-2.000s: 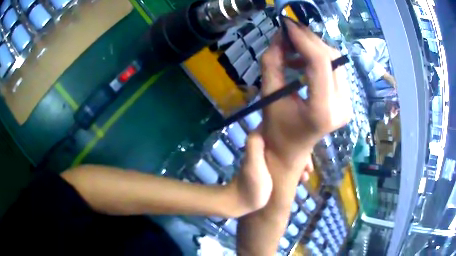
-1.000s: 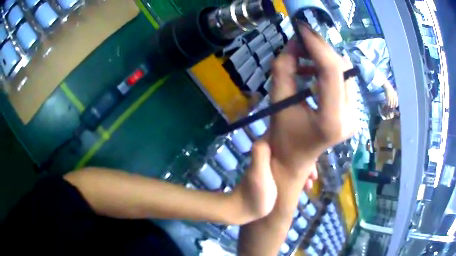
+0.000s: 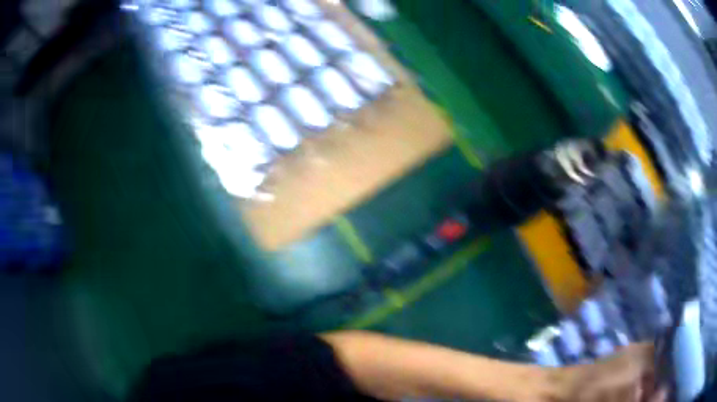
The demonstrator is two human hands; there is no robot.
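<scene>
The frame is strongly blurred. My left hand is low at the right, its forearm running in from a dark sleeve at the bottom. Its fingers are blurred beside a pale blue-white housing with a dark edge near the right rim. I cannot tell whether they grip it. My right hand and the thin black tool cannot be made out. A tray of pale housings lies just behind my left hand. Grey parts are packed behind it.
A hot air gun with a red switch lies across the green mat. At upper left, a clear tray of pale housings sits on brown cardboard. An orange board lies by the grey parts. Something blue is at far left.
The view has swung left, so the bench things appear further right. My left hand is no longer seen against my right wrist. My right hand and the black tool have gone from sight.
</scene>
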